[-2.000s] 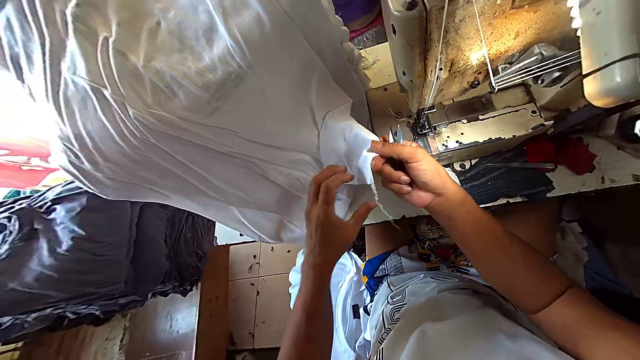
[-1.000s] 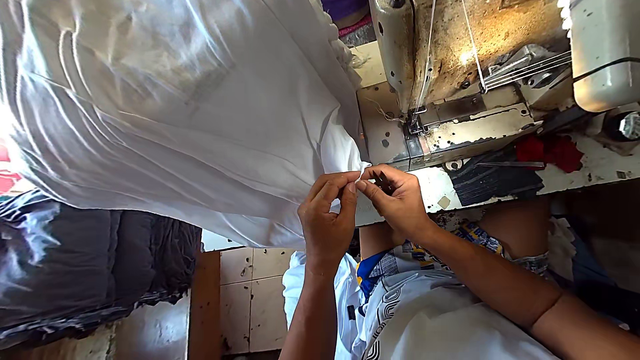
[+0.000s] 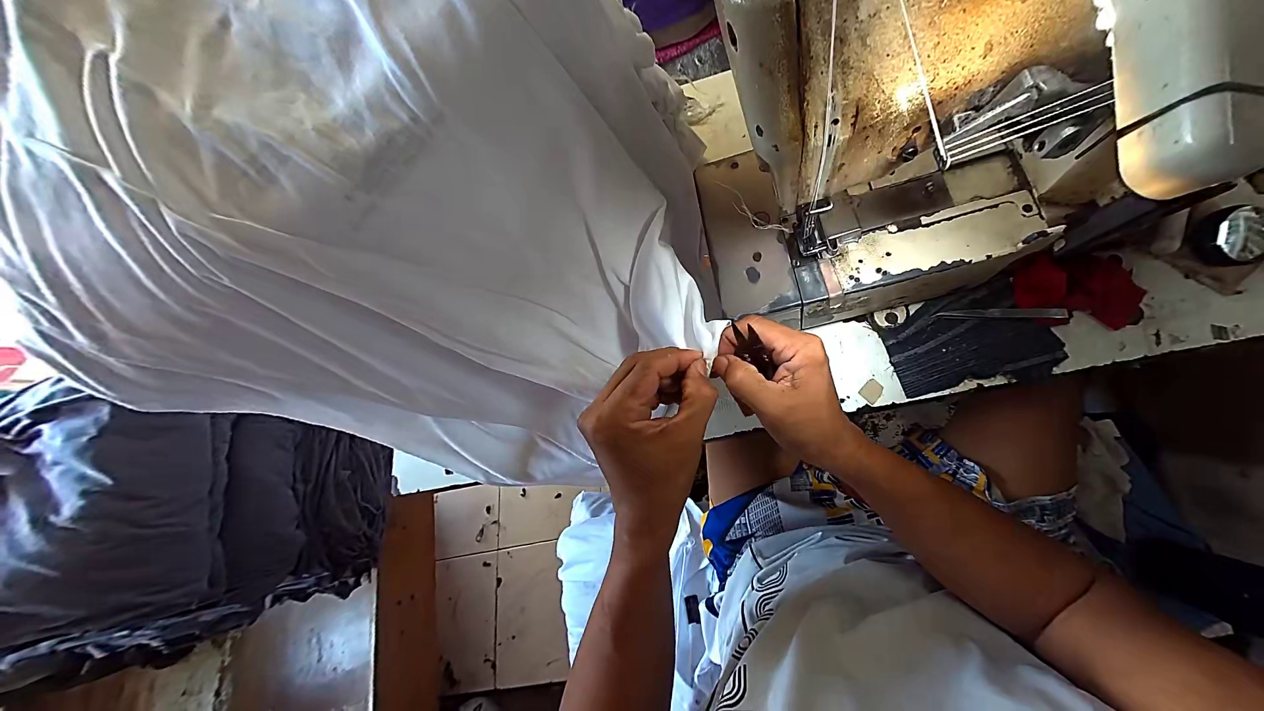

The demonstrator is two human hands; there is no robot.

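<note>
White fabric (image 3: 474, 217) spreads in a big heap over the left and middle of the view. Its narrow edge is pinched between the fingertips of my left hand (image 3: 652, 420) and my right hand (image 3: 785, 385), which nearly touch. Dark pointed blades, seemingly thread snips (image 3: 752, 348), lie inside my right hand; the rest of the tool is hidden by the fingers. Just above and to the right of the hands is the presser foot (image 3: 813, 232) of a worn sewing machine (image 3: 948, 237), with white threads running down to it.
Folded dark fabric (image 3: 197, 504) is piled at the lower left. On the table edge (image 3: 1175, 331) lie dark cloth strips (image 3: 973, 346), a metal strip and a red cloth (image 3: 1081, 288). A white garment (image 3: 583, 573) hangs near my lap, above floor tiles (image 3: 523, 612).
Two seconds ago my hands were apart, with my left fingers spread; they have come together at the edge of the white fabric. Since one second ago the hands have barely moved.
</note>
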